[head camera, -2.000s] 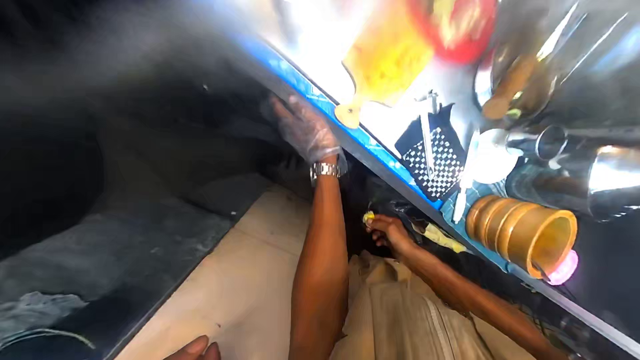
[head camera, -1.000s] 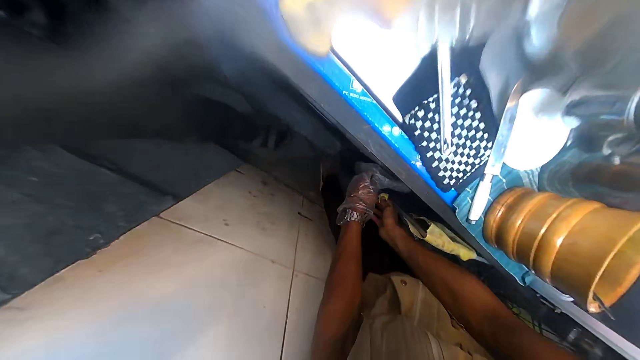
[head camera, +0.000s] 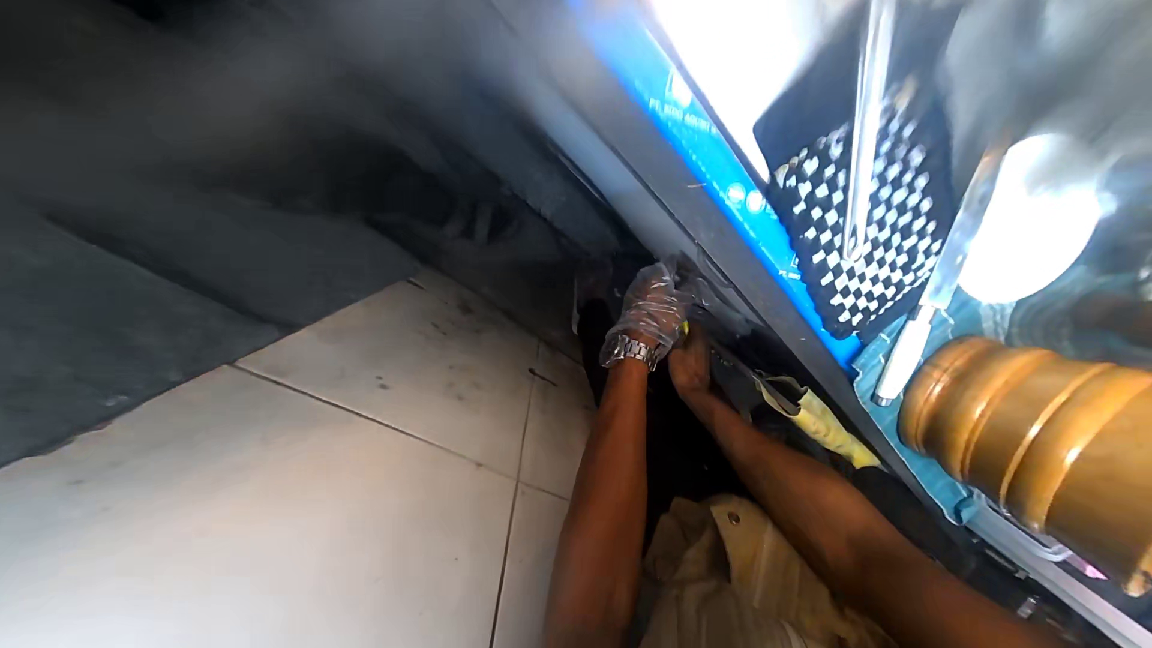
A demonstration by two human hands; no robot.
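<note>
My left hand, in a clear plastic glove with a metal-band wristwatch below it, reaches down beside the counter's side. Thin clear plastic lies around its fingers, and what they hold cannot be made out. Close at its right is my bare right hand, with a small yellow thing at its fingertips. Whether that hand grips it is unclear. A yellow cloth hangs by the counter, to the right of my right forearm.
On the counter at right are a checkered black-and-white cloth under a metal utensil, a white-handled knife, a white round object and a ribbed wooden container. Pale floor tiles spread at left.
My left hand has come down from the counter's edge to beside my right hand, low by the counter. The view has shifted much closer to the counter's right end.
</note>
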